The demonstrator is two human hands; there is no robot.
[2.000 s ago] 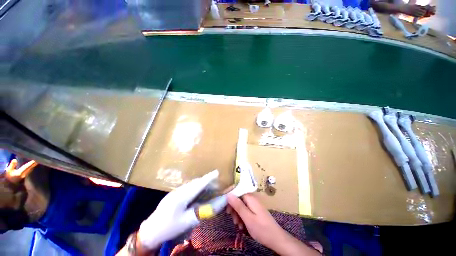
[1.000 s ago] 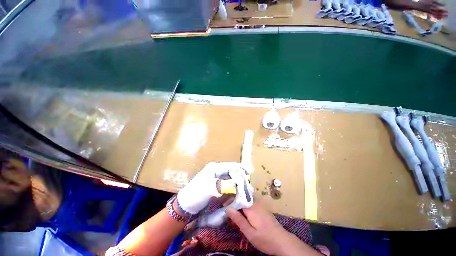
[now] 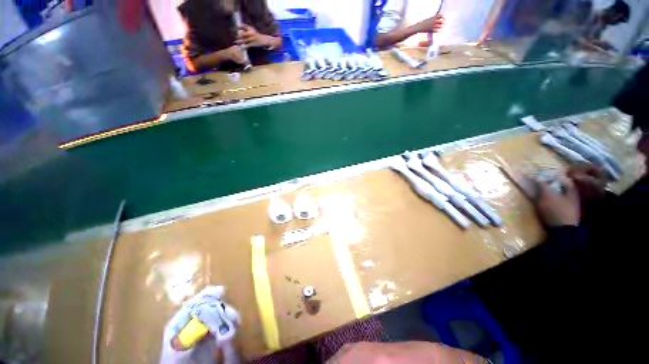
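Note:
My gloved left hand (image 3: 196, 345) is at the lower left, over the bench's near edge. It is closed around the knobbed end of a pale grey moulded part (image 3: 217, 317). A yellow piece (image 3: 190, 333) shows at the fist; whether it is a tool handle is unclear. The part's shaft is hidden. My bare right hand (image 3: 398, 353) is cut off by the bottom edge; its fingers and any hold are not visible. A small pot (image 3: 308, 291) stands beside a dark stain and specks, between two yellow tape strips (image 3: 264, 295).
Two white teardrop pieces (image 3: 304, 207) lie near the green belt (image 3: 235, 146). Three grey parts (image 3: 445, 190) lie to the right. A person's hand (image 3: 558, 202) works further right. A metal rod (image 3: 107, 284) lies left. Other people work beyond the belt.
The view has swung right, showing more people and parts. My left hand holds the part's end further left of the tape. My right hand has moved apart from it, to the bottom edge.

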